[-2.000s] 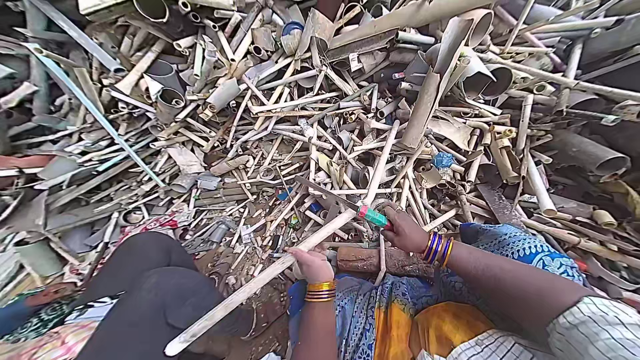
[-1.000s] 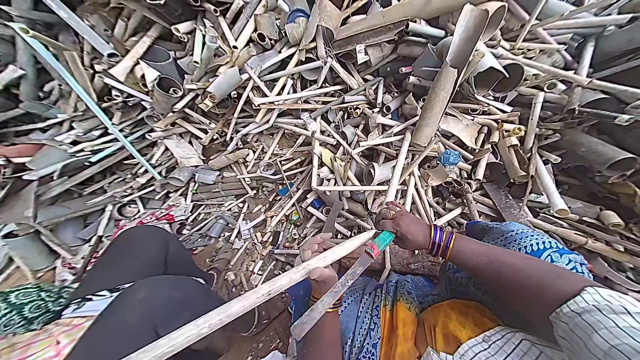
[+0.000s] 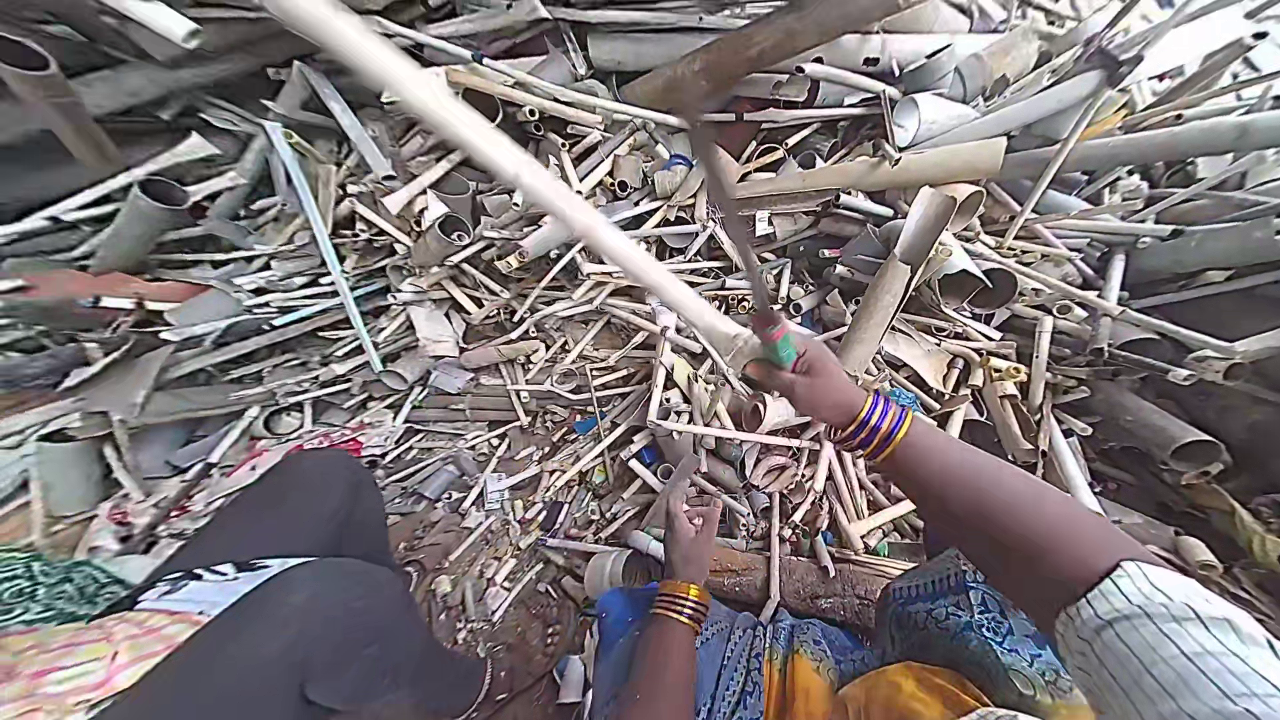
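My right hand (image 3: 805, 378), with purple and gold bangles at its wrist, grips the green and red handle of a long dark blade (image 3: 735, 225) that points up and away. The same hand is at the near end of a long pale plastic pipe (image 3: 540, 185), which slants up to the far left; whether its fingers hold the pipe is unclear. Lower and to the left, my left hand (image 3: 690, 530) has its fingers partly raised by a small greyish piece (image 3: 682, 478); whether it holds that piece cannot be told. A brown log (image 3: 800, 582) lies just beyond my lap.
Heaped cut plastic pipes (image 3: 560, 370) and broken pieces surround the hands. A split wide pipe (image 3: 900, 275) stands slanted at the right. Another person's dark-clad legs (image 3: 290, 590) are close at the left. Large pipes (image 3: 1160, 430) lie at the far right.
The blade, pointing down left a second ago, now points up and away. The long pipe has swung from the lower left to the upper left. My left hand is off the pipe.
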